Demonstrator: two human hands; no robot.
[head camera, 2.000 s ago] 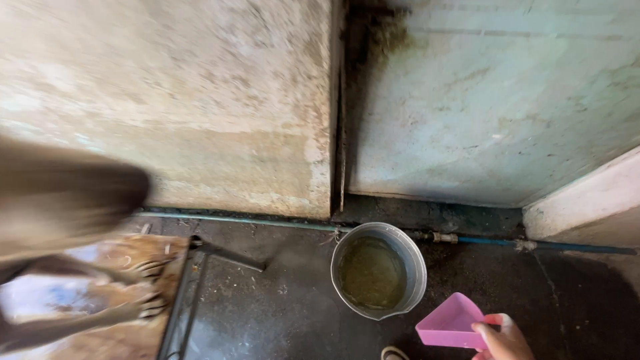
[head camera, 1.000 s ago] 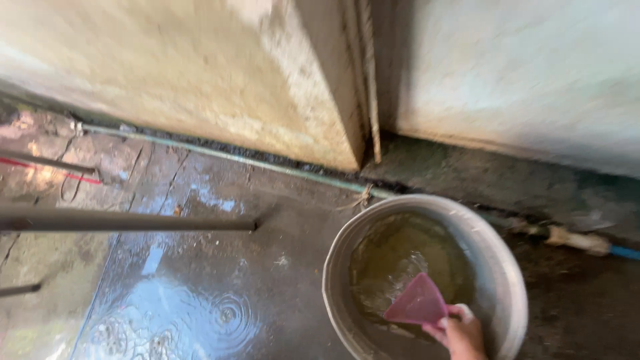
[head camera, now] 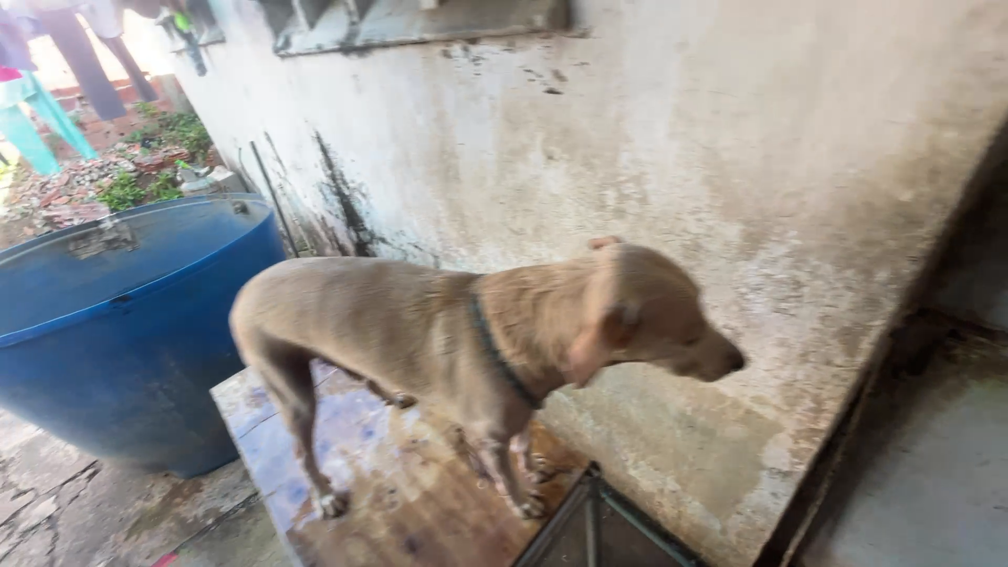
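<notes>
A wet tan dog (head camera: pixel 378 315) with a dark collar (head camera: pixel 500 354) stands on a wet wooden tabletop (head camera: pixel 378 496), its head turned to the right. Neither my left hand nor my right hand shows in the head view. The pink scoop and the metal bucket of the earlier frames are out of sight too.
A big blue plastic tub (head camera: pixel 142 370) stands left of the dog. A stained wall (head camera: pixel 709 157) rises behind the tabletop. A dark metal frame (head camera: pixel 594 512) is at the bottom, and clothes (head camera: pixel 75 55) hang at the upper left over rubble and plants.
The view has swung from the bucket to the dog. One second ago my right hand held the pink scoop inside the bucket; hand, scoop and bucket have left the view.
</notes>
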